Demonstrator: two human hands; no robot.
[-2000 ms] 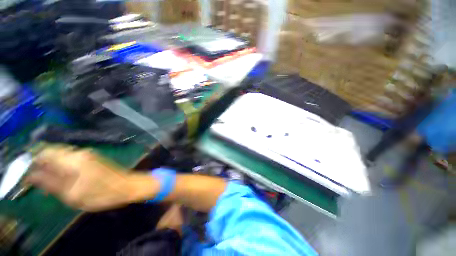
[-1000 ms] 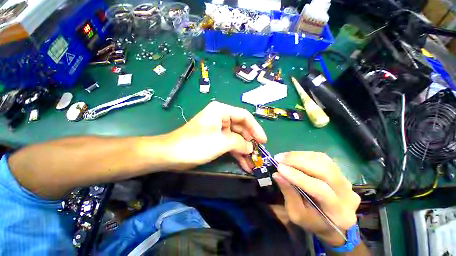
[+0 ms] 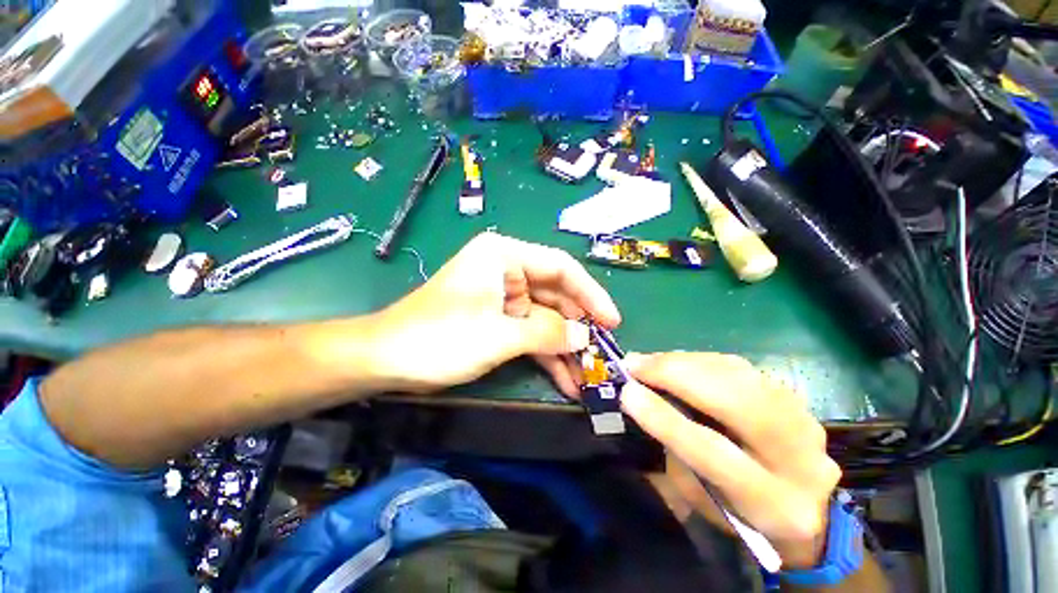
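My left hand (image 3: 493,313) holds a small device module (image 3: 599,380) between thumb and fingers at the bench's front edge. The module is black with an amber flex part and a pale end that hangs downward. My right hand (image 3: 743,446) holds thin silver tweezers (image 3: 734,524) in a pencil grip, with the tips at the module's upper part. The exact contact of the tips is hidden by the fingers.
Green bench (image 3: 522,336) holds a black pen (image 3: 412,197), coiled white cable (image 3: 282,251), white paper piece (image 3: 615,205), flex modules (image 3: 650,251), a cream cone-shaped tool (image 3: 729,226) and a thick black handle (image 3: 818,255). Blue bins (image 3: 545,93) stand behind; a fan (image 3: 1021,272) is right. Black parts tray (image 3: 232,498) is low left.
Two seconds ago the view was blurred and turned toward another area. Since one second ago, both hands stay at the module; the right hand and tweezers have shifted slightly and the view moved a little.
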